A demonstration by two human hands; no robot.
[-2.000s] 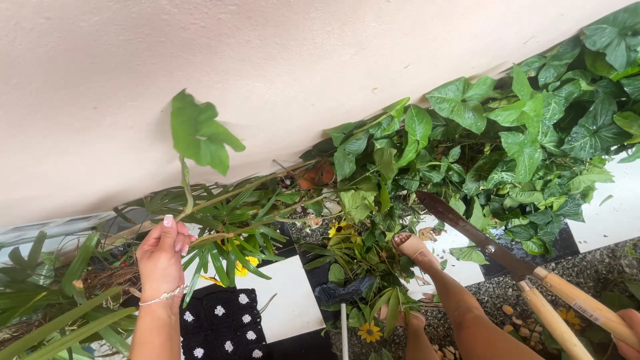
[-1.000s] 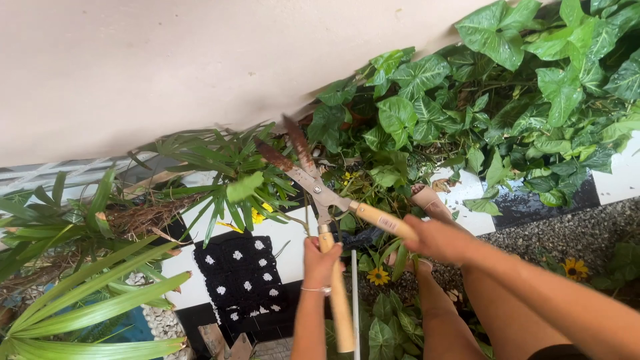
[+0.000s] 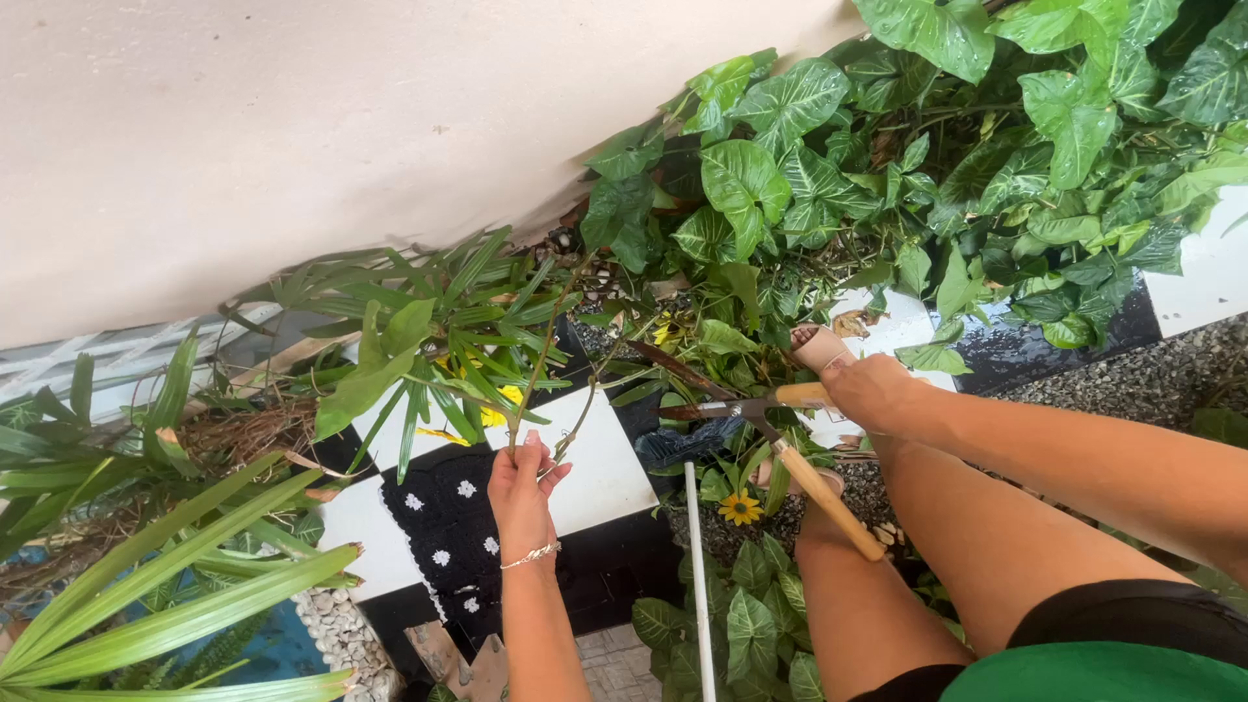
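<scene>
Between its fingertips my left hand [image 3: 526, 487] pinches thin green-brown vine stems [image 3: 546, 366], one ending in a large leaf [image 3: 366, 380] to the left. My right hand [image 3: 873, 390] grips one wooden handle of the hedge shears [image 3: 746, 408]. Their rusty blades stand apart and point left, among the leaves beside a thin stem; whether they touch it I cannot tell. The other wooden handle [image 3: 829, 502] hangs free. Below the blades lies a dark blue cloth-like thing [image 3: 687, 444].
A pale wall [image 3: 292, 146] rises behind the plants. Broad-leaved vines [image 3: 829, 185] spread at right, long palm leaves [image 3: 185, 585] at left. A black crocheted mat [image 3: 448, 531] with white flowers lies on checkered tiles [image 3: 585, 458]. A white pole [image 3: 700, 585], blue water [image 3: 278, 634] and my sandaled feet [image 3: 819, 346] are below.
My left hand has let go of one shears handle and now holds vine stems. The shears, still in my right hand, have moved down and right, away from the wall.
</scene>
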